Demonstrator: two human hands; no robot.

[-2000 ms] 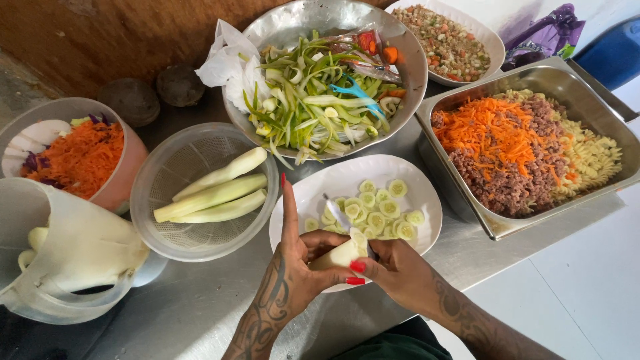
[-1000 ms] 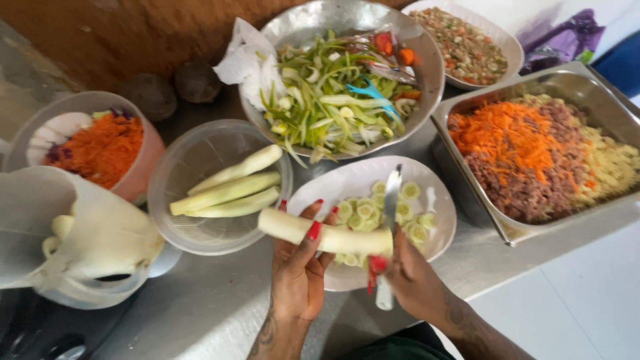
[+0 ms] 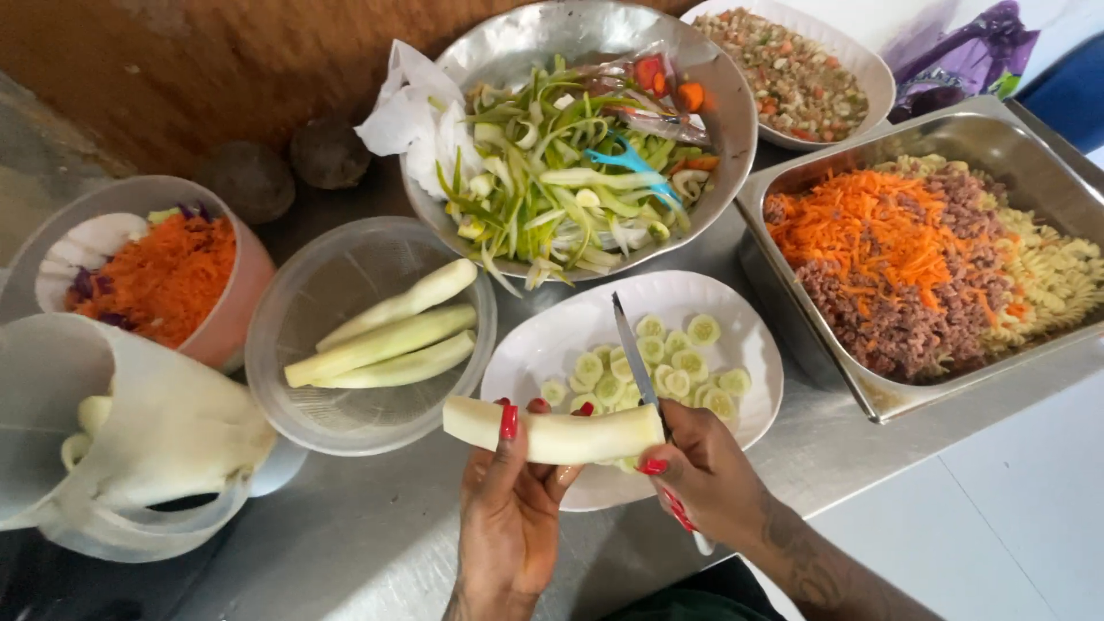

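Note:
My left hand (image 3: 513,509) grips a peeled cucumber (image 3: 552,434), which lies level across the fingers. My right hand (image 3: 711,483) holds a knife (image 3: 633,349) by its handle, the blade pointing up and away, against the cucumber's right end; the right thumb rests by that end. Beneath and beyond them, cucumber slices (image 3: 675,358) lie on a white oval plate (image 3: 530,341). To the left, several peeled cucumbers (image 3: 397,336) rest in a clear plastic strainer bowl (image 3: 267,379).
A metal bowl (image 3: 483,43) holds green peelings and a blue peeler (image 3: 634,164). At the right stands a steel pan (image 3: 828,349) of shredded carrot, minced meat and pasta. A pink-white tub (image 3: 250,293) and a plastic jug (image 3: 172,431) stand left; a dish (image 3: 880,86) of chopped food is behind.
Two seconds ago my hands held a shorter, cut piece close over the plate. A long peeled cucumber is in my left hand now. Since one second ago it has shifted slightly against the knife.

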